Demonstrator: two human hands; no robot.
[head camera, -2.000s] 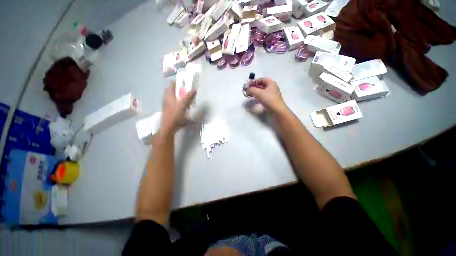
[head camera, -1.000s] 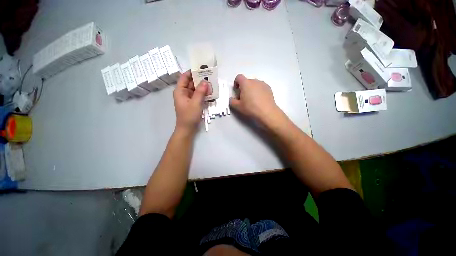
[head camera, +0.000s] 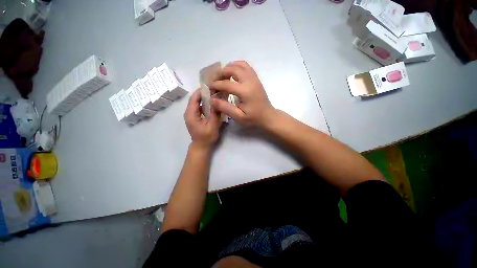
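Observation:
My left hand (head camera: 202, 121) holds a small white carton (head camera: 206, 99) upright by its side, its top flap (head camera: 211, 72) raised. My right hand (head camera: 243, 94) is over the carton's open end, its fingers at the flaps. Whether the right fingers also hold a stick cannot be told. The carton's inside is hidden by the fingers. A few white sticks (head camera: 226, 118) show on the table beneath the hands, mostly covered.
A short slanting row of cartons (head camera: 149, 94) stands left of my hands, a longer block (head camera: 78, 85) farther left. Loose open cartons (head camera: 391, 77) lie at right. Purple bottles (head camera: 240, 2) show at the top edge. A yellow tape roll (head camera: 47, 165) and dark cloth (head camera: 20, 55) are at left.
The carton has come into my left hand from the far side, and my right hand has moved from the sticks to the carton's open top. The purple bottle it held earlier is out of sight.

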